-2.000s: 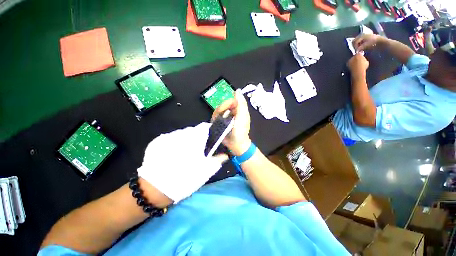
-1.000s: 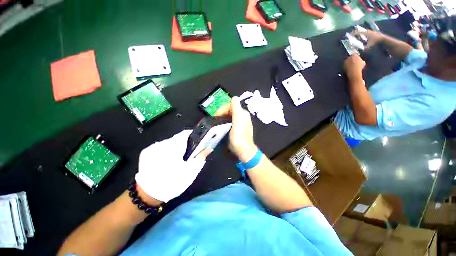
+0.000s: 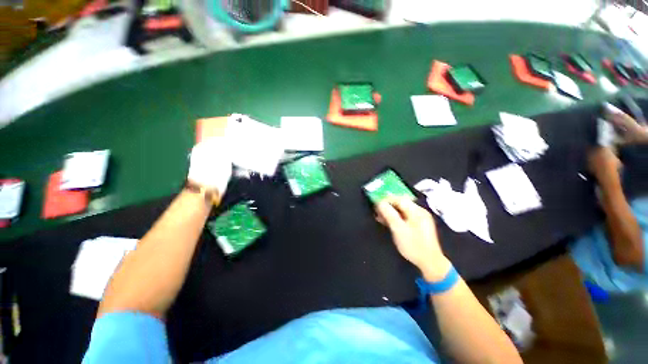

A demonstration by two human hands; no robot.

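My gloved left hand (image 3: 212, 167) is at the near edge of the green belt, holding a closed unit (image 3: 254, 144) with its white face up, over an orange pad (image 3: 213, 129). The unit is blurred. My bare right hand (image 3: 406, 226) has its fingers on the near edge of a black housing with a green circuit board (image 3: 389, 188) on the black mat. Two more housings with green boards, one at centre (image 3: 307, 175) and one nearer left (image 3: 238, 229), lie between my hands.
A white cover (image 3: 302, 134) lies on the belt. A crumpled white cloth or glove (image 3: 455, 206) and stacked covers (image 3: 520, 136) are to the right. White covers (image 3: 101, 266) lie at the left. Units sit on orange pads along the green belt (image 3: 163, 114). Another person's arm (image 3: 617, 206) is far right.
The view has swung left. My left hand has moved out to the belt with the unit, away from my right hand. My right hand has let go of it and taken hold of the right housing.
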